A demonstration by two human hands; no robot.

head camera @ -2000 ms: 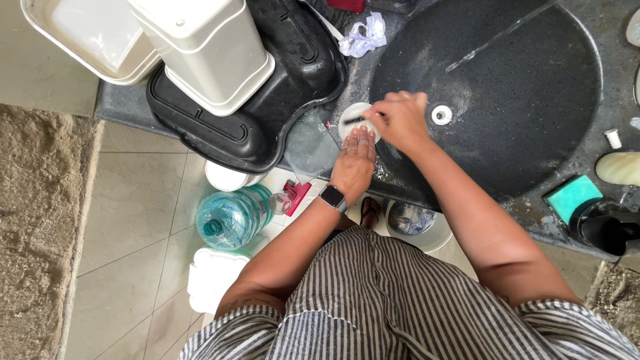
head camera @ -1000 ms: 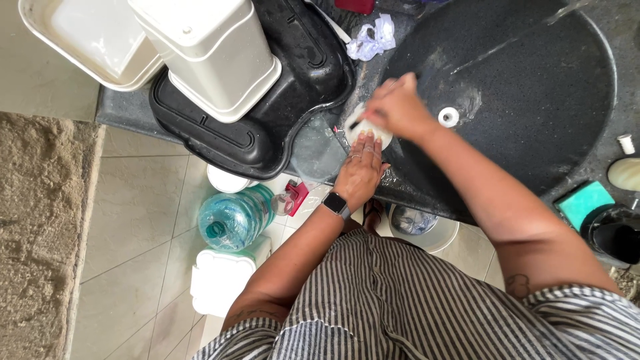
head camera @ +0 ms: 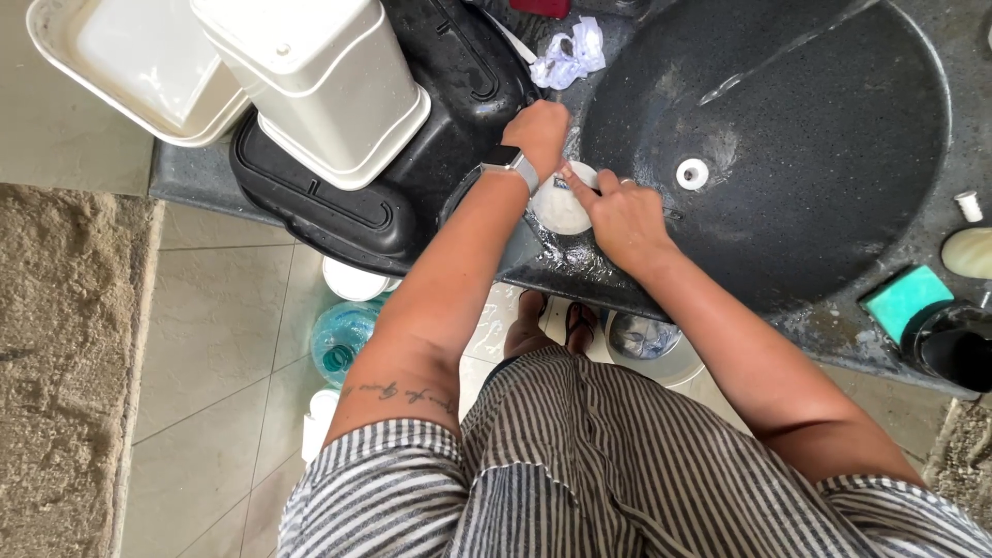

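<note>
A round white disc (head camera: 559,208), perhaps a lid, lies at the sink's left rim with a small dark mark near its top. My left hand (head camera: 540,133), below a wristwatch (head camera: 511,163), is bent at the disc's upper left edge; its fingers are mostly hidden. On the disc's right side is my right hand (head camera: 626,221), index finger stretched toward the mark and a ring on one finger. A thin dark piece shows by its fingers, but I cannot tell whether it is held. Wet, shiny patches lie on the dark stone around the disc.
The dark oval sink (head camera: 783,155) has a white drain (head camera: 692,174) and a thin stream of water. White containers (head camera: 333,101) stand on a black moulded tray (head camera: 341,209). Crumpled pale plastic (head camera: 570,54) lies above. A green sponge (head camera: 907,301) sits by a black cup (head camera: 953,345); a blue bottle (head camera: 341,341) is below.
My left hand has moved from the disc's lower part up to its upper left edge. The right hand has come down from above onto the disc's right side.
</note>
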